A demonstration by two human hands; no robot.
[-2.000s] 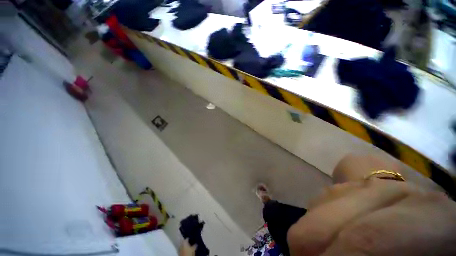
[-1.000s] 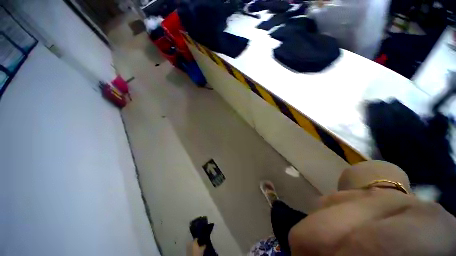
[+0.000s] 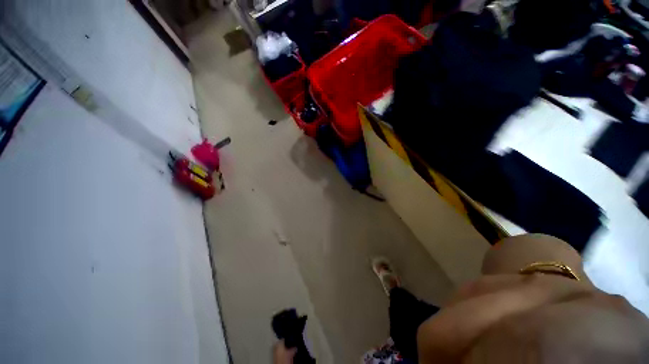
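My left hand (image 3: 284, 352) is small at the bottom edge, partly cut off, with its fingers around a bunched dark cloth (image 3: 290, 325). My right hand or wrist (image 3: 534, 306) is large, close and blurred at the lower right, with a gold bracelet; its fingers cannot be made out. One sandalled foot (image 3: 385, 274) and a dark trouser leg show below.
A walkway (image 3: 263, 185) runs between a white wall (image 3: 121, 234) and a striped-edge table (image 3: 562, 135) with dark garment heaps. Red crates (image 3: 349, 71) stand beyond the table's corner. A red extinguisher (image 3: 192, 179) is by the wall.
The view has moved forward along the walkway. The red crates and the extinguisher by the wall look nearer, and the floor arrow sign has left view. The left hand still holds the dark cloth.
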